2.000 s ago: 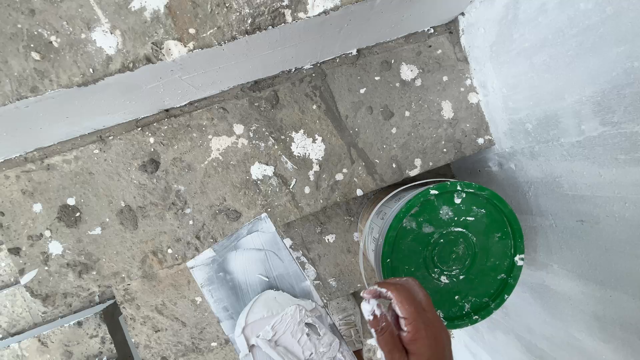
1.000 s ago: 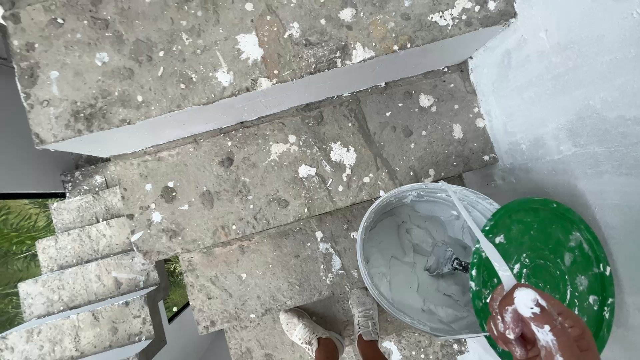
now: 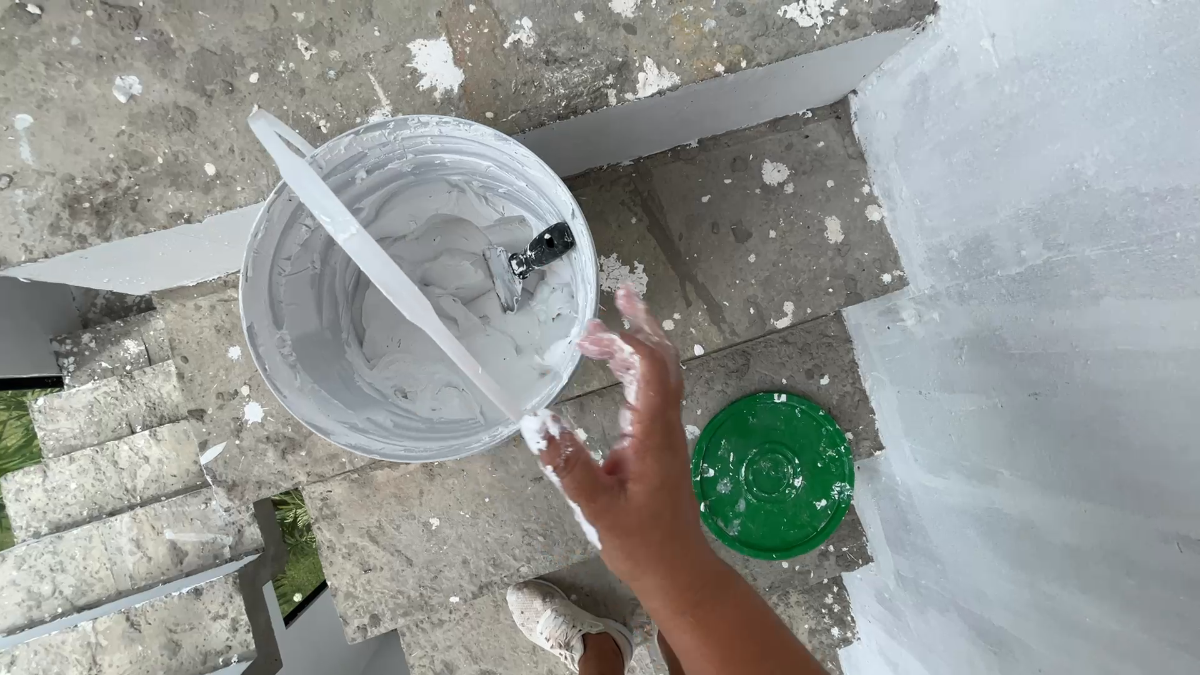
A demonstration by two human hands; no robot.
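Note:
My right hand [image 3: 623, 422], smeared with white compound on thumb and fingers, is beside the lower right rim of a white plastic bucket [image 3: 269, 375]. Its fingers are apart, and the thumb is close to the lower end of the bucket's white handle [image 3: 370, 253], which lies across the opening. Pale grey-white compound [image 3: 431, 347] partly fills the bucket and coats its inner wall. A putty knife with a black handle [image 3: 546, 248] rests in the compound, near the right side. The green lid [image 3: 773, 475], spotted with white, lies on a step to the right of my hand. My left hand is out of view.
Worn stone steps [image 3: 431, 534] with white splatters surround the bucket. A grey-white wall [image 3: 1031, 375] borders them on the right. At the lower left, more steps [image 3: 112, 469] descend beside gaps showing greenery. A shoe [image 3: 562, 619] is at the bottom.
The lid covered the bucket at first, then was off beside my right hand; now it lies on a step. The bucket has moved up and left. The earliest frame's compound-loaded metal blade is out of view.

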